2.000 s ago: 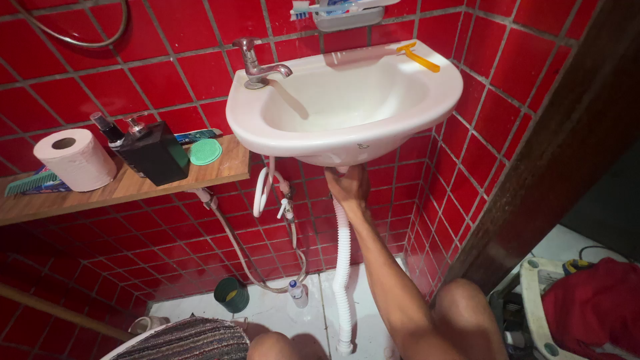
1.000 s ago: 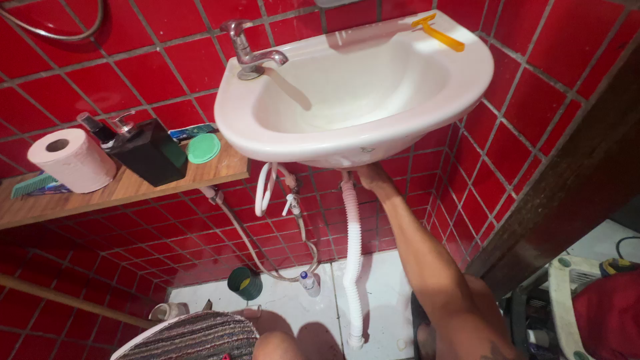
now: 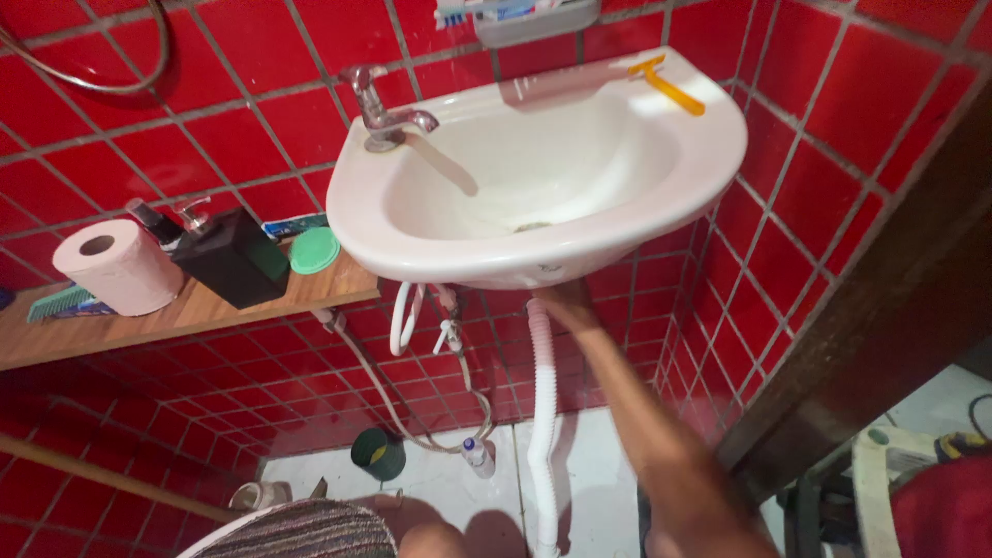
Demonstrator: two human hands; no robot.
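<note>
A white ceramic washbasin (image 3: 535, 260) hangs on the red tiled wall, with a metal tap (image 3: 391, 120) at its left and a yellow disposable razor (image 3: 673, 89) on its right rim. From the lower right, my right hand (image 3: 570, 298) reaches up beneath the bowl, beside the top of a white corrugated drain hose (image 3: 544, 387). Its fingers are hidden by the basin, so their grip does not show. A white looped tube (image 3: 400, 322) and a small valve with a white handle (image 3: 448, 335) are left of the hose. My left hand is out of view.
A wooden shelf (image 3: 341, 288) at left bears a toilet paper roll (image 3: 128, 271), a black pump bottle (image 3: 232, 260) and a green round lid (image 3: 315, 249). On the floor are a dark green cup (image 3: 378, 456) and a small bottle (image 3: 477, 457). A dark wooden post (image 3: 868, 287) stands right.
My right hand stays under the basin; its wrist and fingers have gone further out of sight behind the bowl than two seconds ago. The razor and the shelf items have not moved.
</note>
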